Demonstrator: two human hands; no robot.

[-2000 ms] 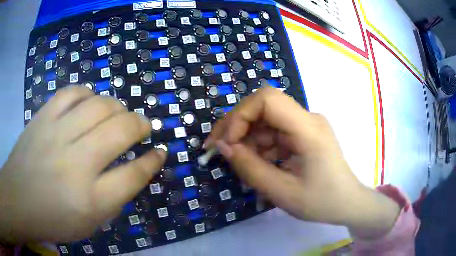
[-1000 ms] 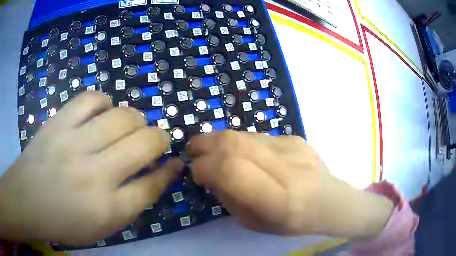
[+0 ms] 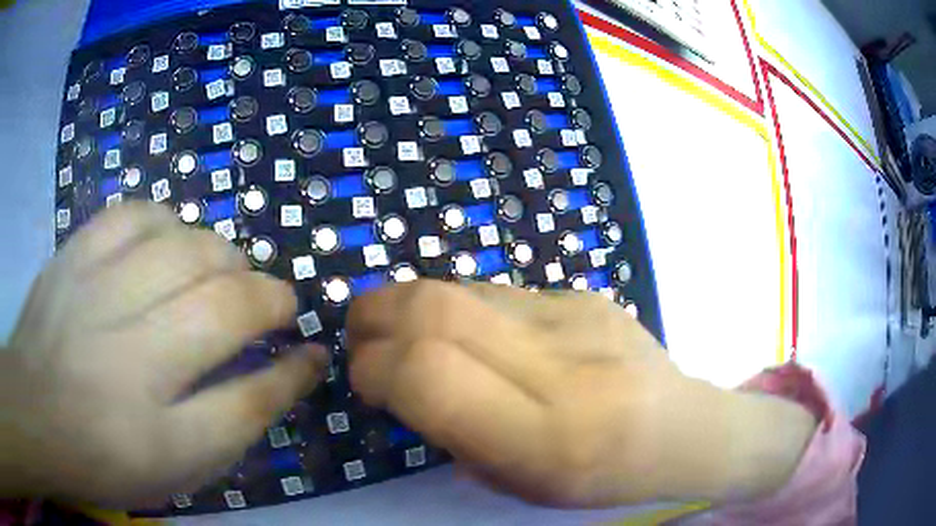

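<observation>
A black tray [image 3: 416,62] with rows of round silver-grey modules, blue strips and small QR code labels [image 3: 291,215] lies under both hands. Some module faces [image 3: 337,291] shine white. My left hand [image 3: 154,349] lies over the tray's lower left, thumb and index finger apart, with nothing seen in it. My right hand [image 3: 513,380] is palm down over the lower middle, its fingertips close together at the modules and near my left thumb. The cotton swab seen earlier in its pinch is now hidden by the fingers. The modules under the hands are hidden too.
A blue cover [image 3: 133,10] runs along the tray's far left edge. An off-white panel [image 3: 683,21] with small dark parts lies at the upper right. Red and yellow tape lines [image 3: 782,247] cross the white bench top. Dark blurred items stand at the far right edge.
Since two seconds ago my right hand has turned palm down and moved left, and the swab tip has gone from sight. The tray has shifted slightly in the picture. My left hand stays over it.
</observation>
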